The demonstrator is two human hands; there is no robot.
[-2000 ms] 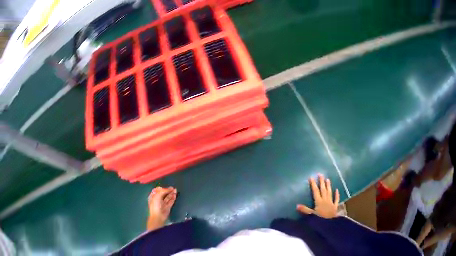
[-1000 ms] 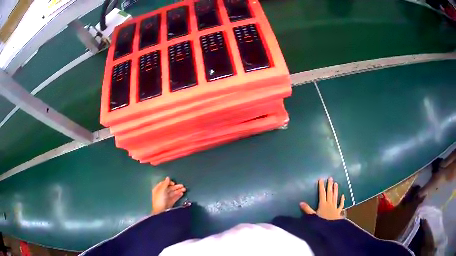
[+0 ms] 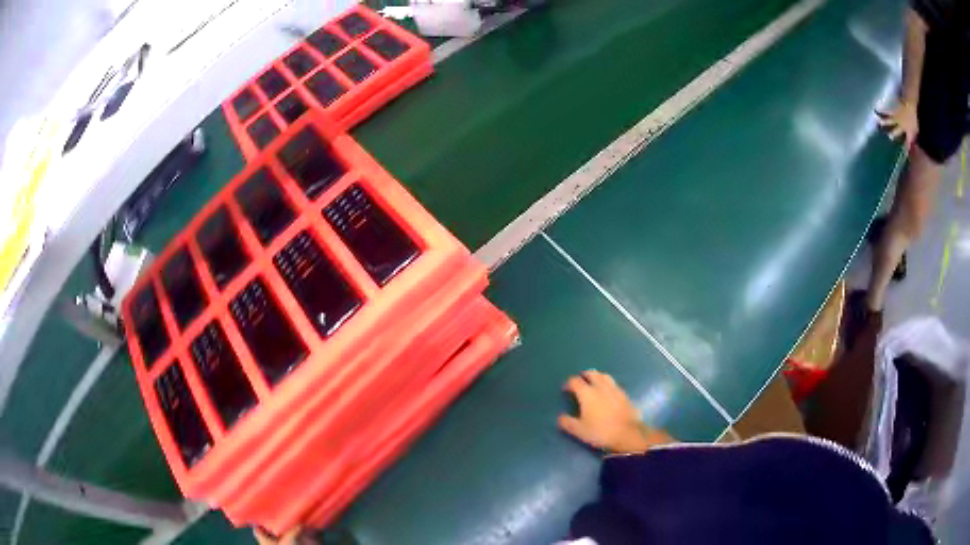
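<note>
A stack of red-orange foam phone trays (image 3: 425, 373) stands on the green bench (image 3: 553, 458) at the left. The top tray holds black keypad phones (image 3: 316, 279) in two rows of pockets. My right hand (image 3: 602, 413) rests on the bench right of the stack, fingers slightly curled and apart, holding nothing. My left hand (image 3: 279, 535) shows only as a bit of fingers at the bottom edge, by the stack's lower front corner. The rest of it is cut off or hidden, and its grip cannot be told.
A second tray stack (image 3: 388, 80) with phones stands behind. A pale rail (image 3: 638, 133) crosses the bench. Another person (image 3: 936, 85) stands at the far right with a hand on the bench edge. Cartons (image 3: 771, 410) and a plastic-lined container (image 3: 904, 405) are below the right edge.
The view has turned right, so the stack appears tilted and lower left. My right hand has curled from lying flat. My left hand has gone to the stack's lower corner, mostly out of view.
</note>
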